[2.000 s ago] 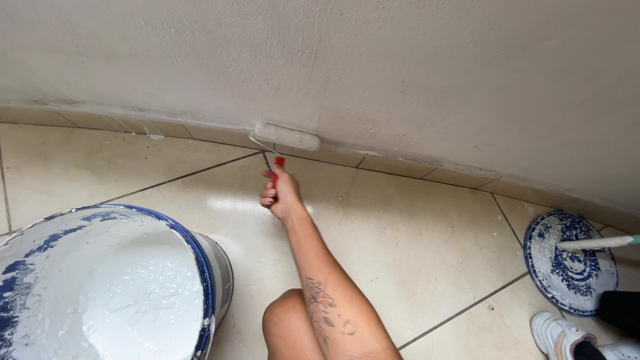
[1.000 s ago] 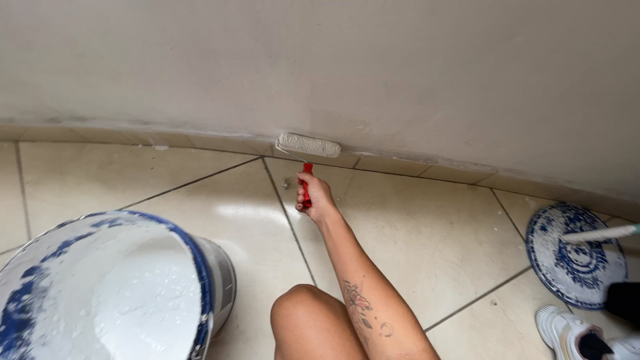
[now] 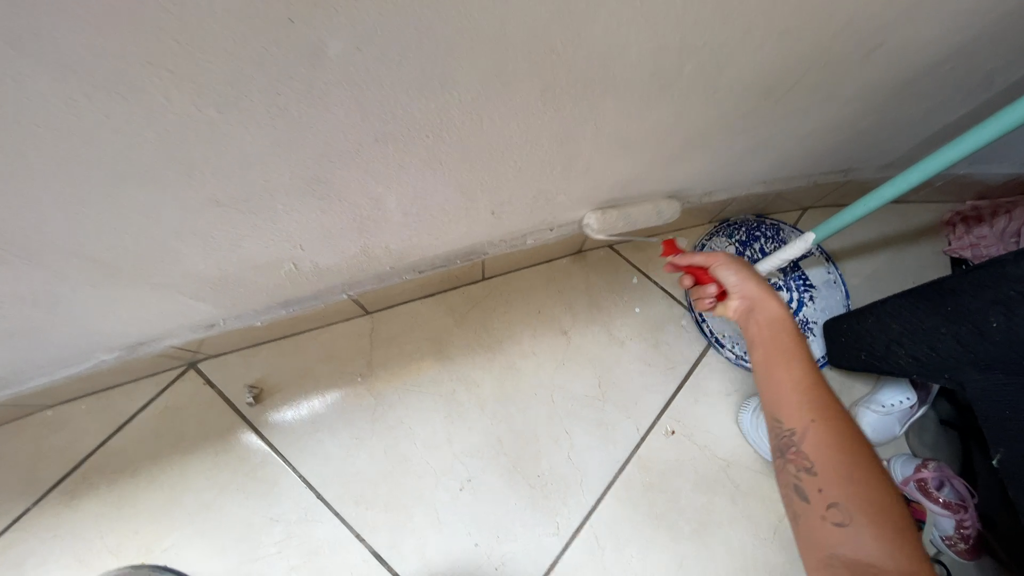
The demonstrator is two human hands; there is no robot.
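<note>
My right hand grips the red plastic handle of a small paint roller. The roller's pale, fuzzy sleeve lies against the foot of the wall, just above the tile skirting. Behind and to the right of my hand, a round blue lid smeared with white paint rests on the floor; the forearm and hand cover part of it. My left hand is out of view.
A turquoise pole with a white end reaches over the lid from the right. Shoes and dark fabric are at the right, near pink cloth. A small scrap lies on the floor tiles.
My right hand has carried the roller rightward along the wall's foot, close to the blue lid. The view has shifted right, and the paint bucket has largely left it.
</note>
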